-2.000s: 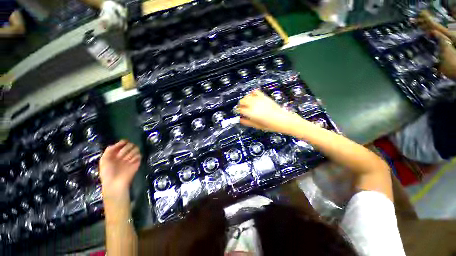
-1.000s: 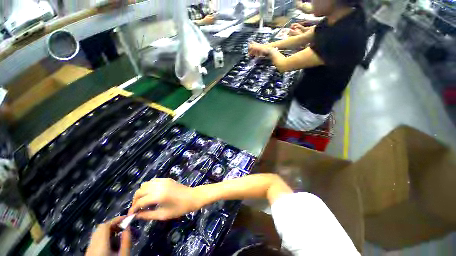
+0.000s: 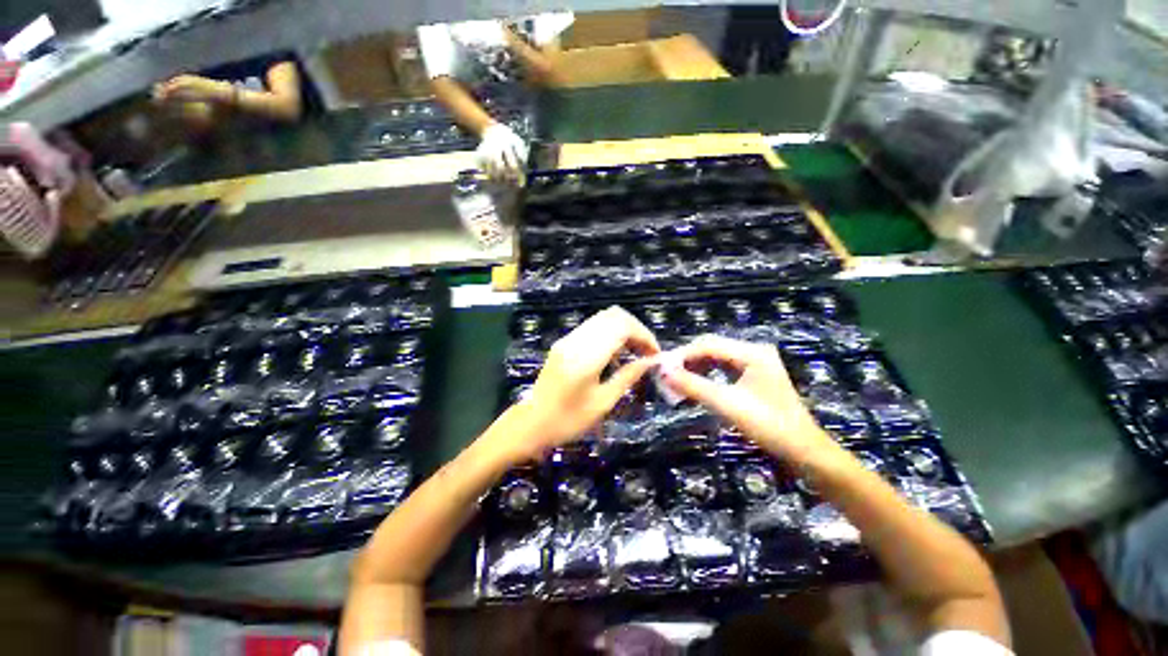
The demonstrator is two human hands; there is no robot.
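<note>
A large black glossy blister tray (image 3: pixel 602 592) lies in front of me with rows of round-faced units (image 3: pixel 637 488) and glinting clear film between the rows. My left hand (image 3: pixel 592 378) and my right hand (image 3: pixel 746 391) meet above the middle of this tray. Their fingertips pinch a small white scrap (image 3: pixel 669 379) between them. Which hand bears the hold is hard to tell; both touch it. The units under my hands are partly hidden.
Another filled tray (image 3: pixel 256 410) lies to the left, one on a yellow board (image 3: pixel 666 147) beyond, and part of one at the far right (image 3: pixel 1114 346). A white-gloved hand (image 3: pixel 501 151) opposite is by a labelled bottle (image 3: pixel 480 212). A clear plastic bag (image 3: pixel 1012 180) hangs at the back right.
The view has swung back from the right to the tray in front. My hands, together one second ago with the white scrap, are still together, now over the tray's middle.
</note>
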